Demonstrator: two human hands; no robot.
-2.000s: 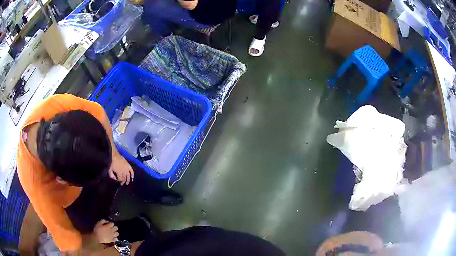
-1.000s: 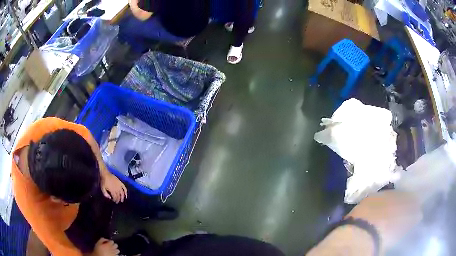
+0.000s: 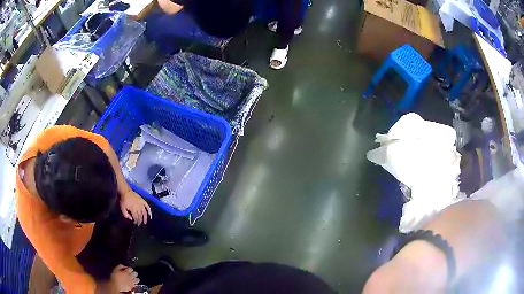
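Observation:
My right forearm and the base of my right hand [image 3: 386, 273] are large and blurred at the lower right, with a dark beaded bracelet; the fingers are cut off by the bottom edge. A hand [image 3: 123, 278] lies at the lower left, close to a wristwatch cut by the edge; I cannot tell if it is mine or the seated person's. Nearest in front is a blue slatted crate [image 3: 225, 150], holding pale sheets and a small black piece [image 3: 159, 189]. An off-white cloth bundle [image 3: 422, 152] lies heaped at the right.
A person in orange [image 3: 49, 252] sits at the left by a machine table. A cloth-lined basket [image 3: 198, 83] stands behind the crate. Another person's legs, a carton [image 3: 373, 37] and a blue stool [image 3: 409, 63] are further back. Dark green floor [image 3: 293, 166] runs between.
My right arm has come up into the lower right and shows more of itself. The view has shifted slightly. The seated person has hardly moved.

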